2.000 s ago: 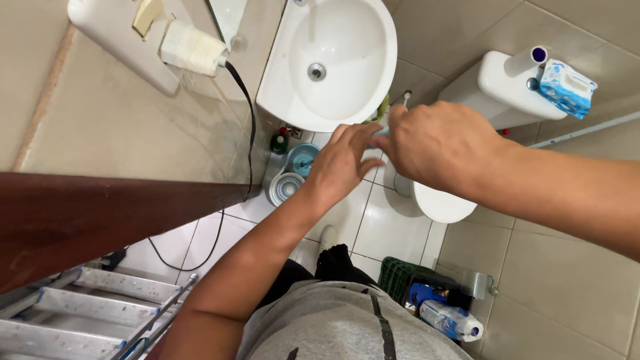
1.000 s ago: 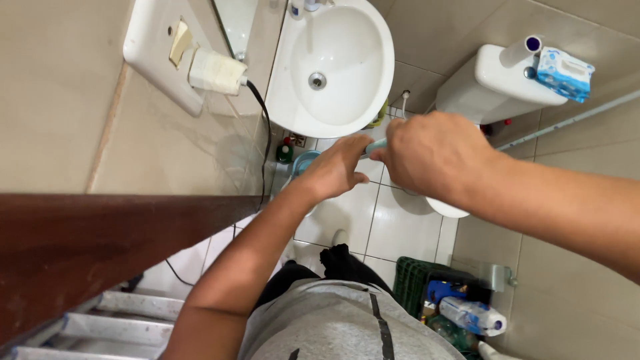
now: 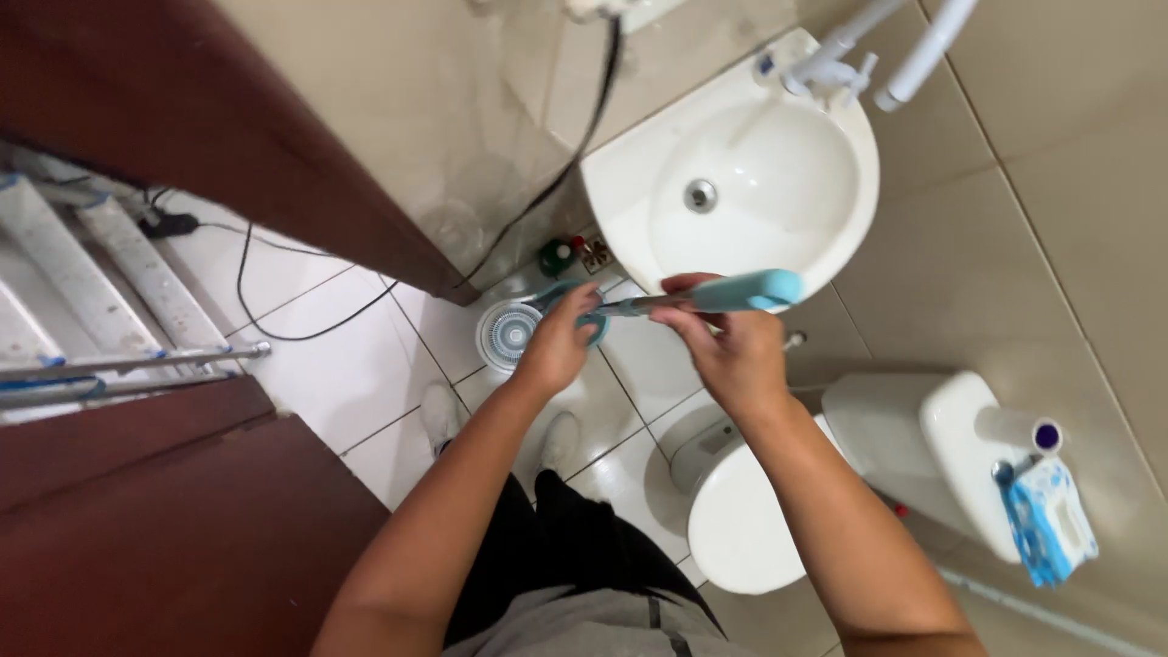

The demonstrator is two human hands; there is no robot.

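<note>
A handle with a light-blue grip (image 3: 748, 290) and a metal shaft extends over the floor near the sink. My right hand (image 3: 730, 351) is closed around it just below the blue grip. Farther down the shaft is my left hand (image 3: 561, 338), its fingers curled about the pole; how firmly they hold is unclear. Beneath my left hand stands a blue bucket (image 3: 598, 330), partly hidden, with a white round spinner basket (image 3: 509, 336) beside it. The lower end of the shaft is hidden by my left hand.
A white sink (image 3: 757, 192) is ahead, and a white toilet (image 3: 748, 520) stands at right with a wipes pack (image 3: 1049, 520) on its tank. A black cable (image 3: 575, 164) hangs by the wall and runs across the floor. An aluminium ladder (image 3: 119, 274) and brown door (image 3: 182, 520) are at left.
The view has turned strongly. The light-blue grip and metal shaft, mostly hidden by my hands before, now show plainly. The bucket and spinner basket show again.
</note>
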